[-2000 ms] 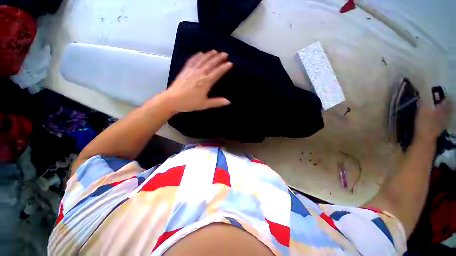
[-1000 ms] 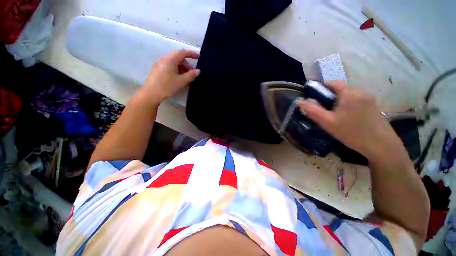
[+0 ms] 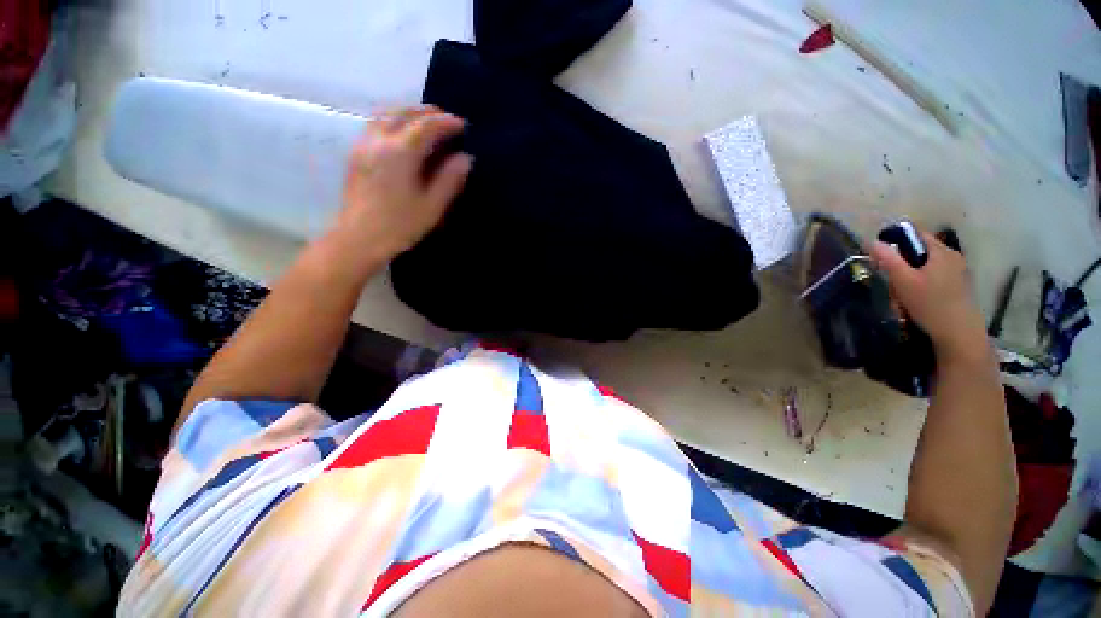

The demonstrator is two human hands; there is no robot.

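Dark trousers (image 3: pixel 580 217) lie over the right part of a long white padded sleeve board (image 3: pixel 242 151), whose rounded end shows at the left. My left hand (image 3: pixel 405 175) is at the cloth's left edge, fingers bent over it; the fingertips seem to pinch the cloth. My right hand (image 3: pixel 930 284) is closed on the handle of the steam iron (image 3: pixel 851 308), to the right of the trousers and apart from them. The iron is slightly blurred and its sole is partly hidden. A white speckled block (image 3: pixel 750 191) lies between the trousers and the iron.
Thread snips (image 3: pixel 791 414) and loose thread lie near the table's front edge. A pale stick (image 3: pixel 887 70) and a small red triangle (image 3: pixel 817 39) lie at the far side. A grey flat piece (image 3: pixel 1073 127) is at far right. Fabric heaps (image 3: pixel 133 302) lie off the table at left.
The iron was at the far right, then at the trousers' right edge; now it is right of the white block. My left hand went from flat on the cloth to its left edge.
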